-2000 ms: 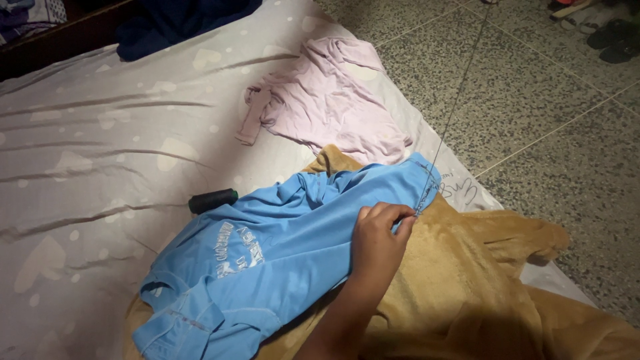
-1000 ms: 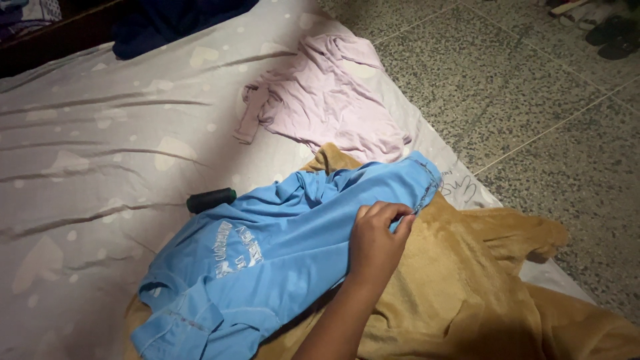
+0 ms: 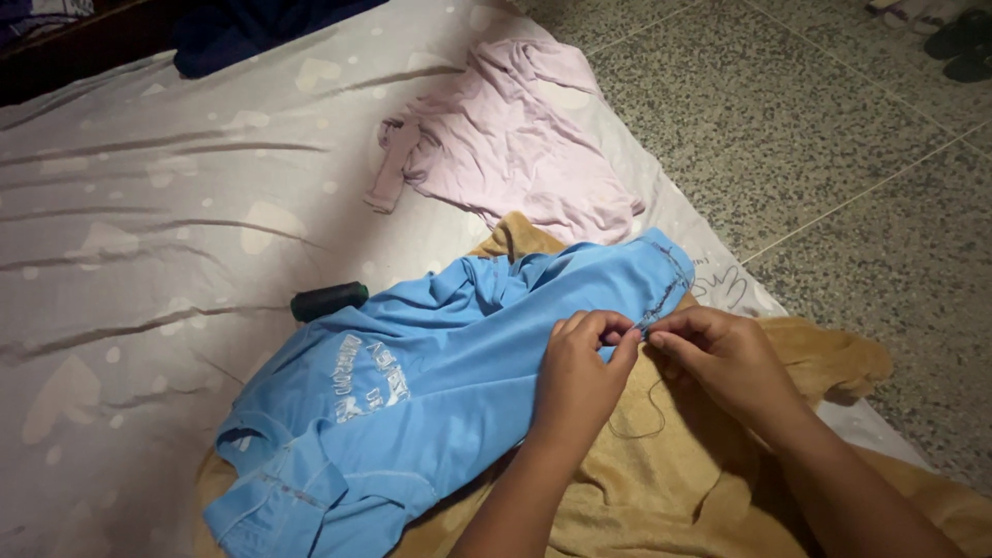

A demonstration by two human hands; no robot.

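Note:
A blue shirt (image 3: 465,341) with white lettering lies spread over a tan plush cloth (image 3: 643,480). My left hand (image 3: 589,364) pinches the hem near the shirt's right end, where dark stitches run along the edge. Close beside it, the fingertips of my right hand (image 3: 713,356) are pinched together at the same hem; whether they hold a needle is too small to tell. A dark thread (image 3: 659,418) loops down over the tan cloth below the hands. Against the shirt's upper left edge rests a spool of dark thread (image 3: 329,301).
A pink garment (image 3: 527,147) lies beyond the shirt on a pale bedsheet (image 3: 155,256) with hearts. Dark blue cloth (image 3: 256,31) is at the upper left. The speckled floor (image 3: 775,139) borders the bed at right, with footwear (image 3: 961,46) in the far corner.
My right hand, out of view in both earlier frames, has come in at the shirt's hem beside my left hand. The left hand stays at about the same spot.

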